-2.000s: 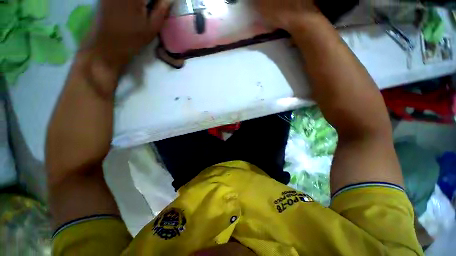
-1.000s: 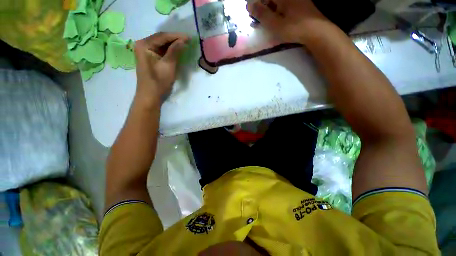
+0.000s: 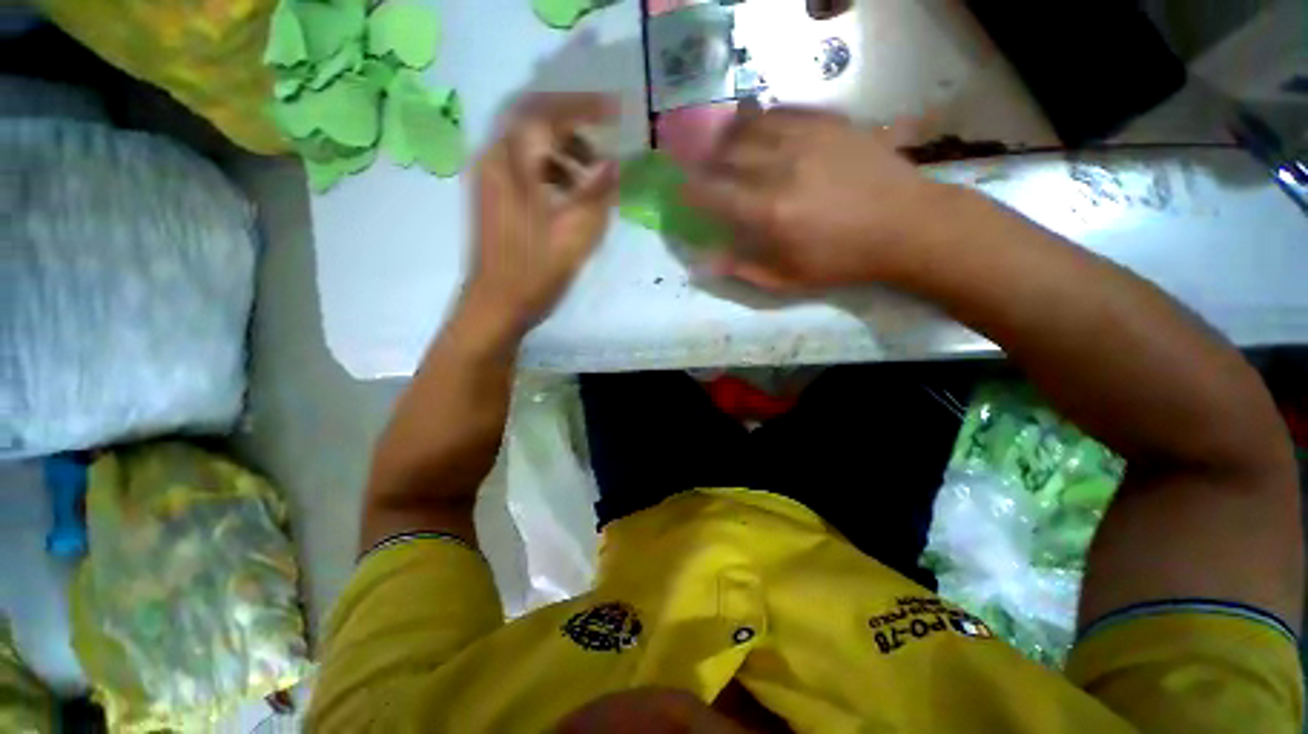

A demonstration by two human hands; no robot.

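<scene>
A green fabric piece (image 3: 667, 201) is between my two hands, above the white table in front of the machine bed (image 3: 694, 129). My left hand (image 3: 552, 201) is blurred and has its fingertips at the piece's left edge. My right hand (image 3: 789, 201) grips the piece's right side and covers part of it. Loose green pieces (image 3: 344, 86) lie in a pile on the table's far left. Another green piece (image 3: 564, 10) is at the top edge. The needle is not clearly visible.
A thick black bar (image 3: 1069, 65) crosses the upper right. A slim metal tool (image 3: 1284, 165) lies at the right edge. White (image 3: 122, 287) and yellow sacks (image 3: 187, 588) stand at left. A clear bag of green pieces (image 3: 1026, 502) is below the table, right of my lap.
My right hand has come from the machine toward me and left. My left hand has met it at a green piece, now held between them. The view has shifted left.
</scene>
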